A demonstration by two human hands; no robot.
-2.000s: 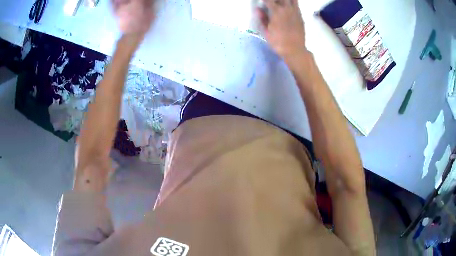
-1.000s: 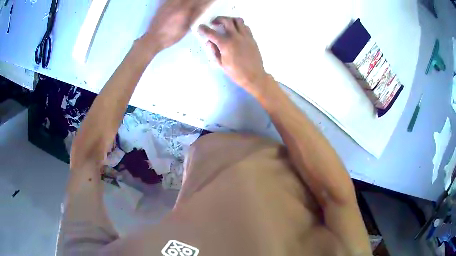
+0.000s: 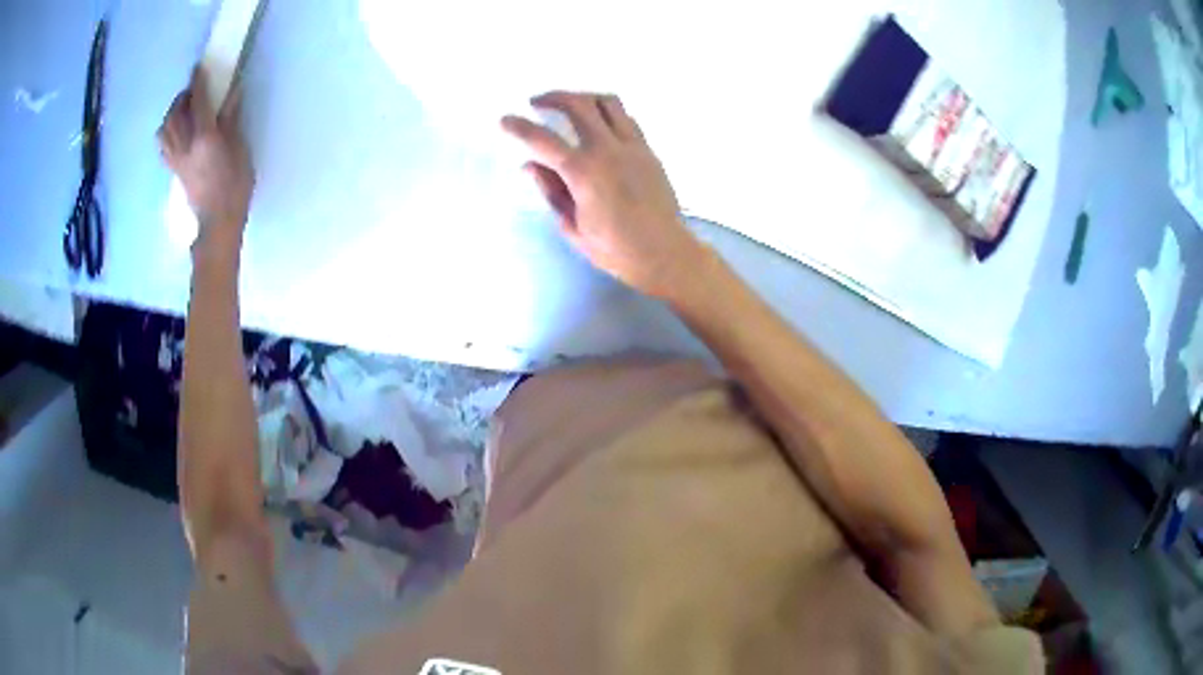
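The pale fabric stack (image 3: 792, 145) lies on the table, its curved edge towards me, overexposed in the middle. My right hand (image 3: 594, 178) rests on or just over its left part, fingers bent and apart, holding nothing visible. My left hand (image 3: 207, 152) is at the upper left, its fingers around the near end of a narrow pale strip (image 3: 235, 46), perhaps a ruler. The wrapped cloth weight (image 3: 930, 139), navy at the ends with a white-red middle, lies on the right part of the stack.
Black shears (image 3: 86, 185) lie at the far left. A green clamp (image 3: 1115, 86), a green-handled awl (image 3: 1077, 248) and pale cut pieces (image 3: 1161, 303) lie at the right. Fabric scraps (image 3: 396, 422) are heaped below the table's front edge (image 3: 396, 340).
My left hand has moved left, away from my right hand, and has taken hold of the pale strip's end. My right hand has moved left over the stack since the earliest frame.
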